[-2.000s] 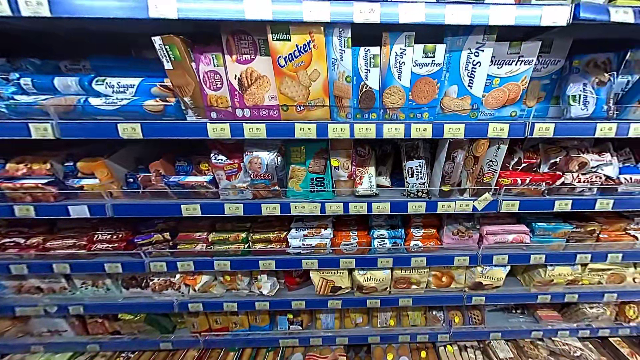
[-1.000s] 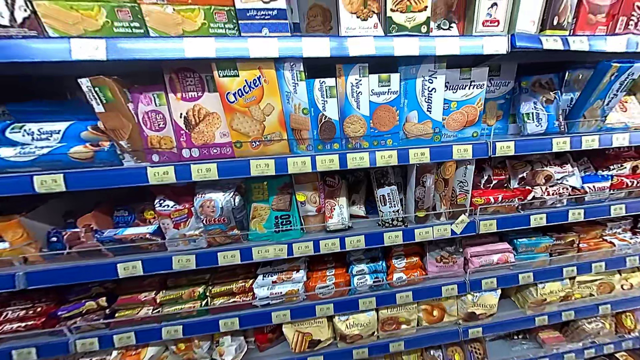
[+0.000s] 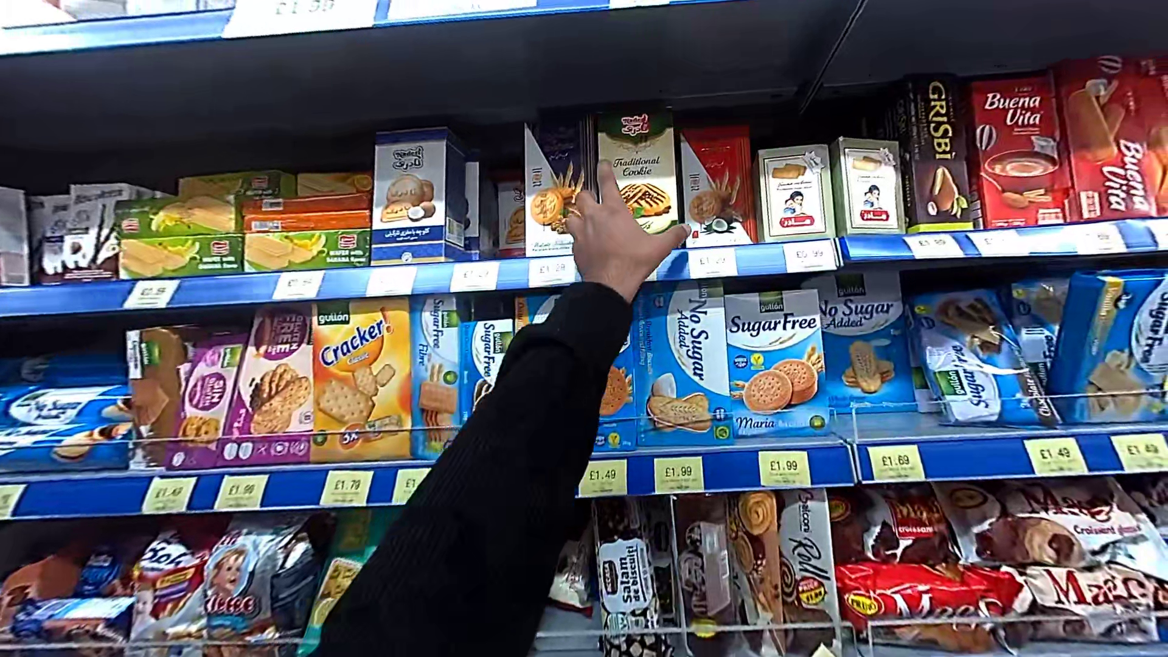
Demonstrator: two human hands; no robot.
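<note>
My left hand (image 3: 620, 235), in a black knitted sleeve, is raised to the upper shelf with its fingers spread and its thumb out to the right. It holds nothing. The fingers are in front of the lower left part of a cream and green cookie box (image 3: 643, 137); whether they touch it cannot be told. Left of the hand stands a dark blue and white biscuit box (image 3: 546, 169), and right of it a red and white biscuit box (image 3: 721, 182). My right hand is out of view.
The blue shelf edge (image 3: 411, 279) with price tags runs below the hand. Blue sugar-free biscuit boxes (image 3: 774, 351) and an orange cracker box (image 3: 360, 392) stand on the shelf beneath. Wrapped croissants (image 3: 931, 593) lie lower right. Another shelf edge (image 3: 584, 20) crosses above.
My left hand and sleeve have come into view, reaching up to the boxes on the upper shelf. The view has moved closer and higher.
</note>
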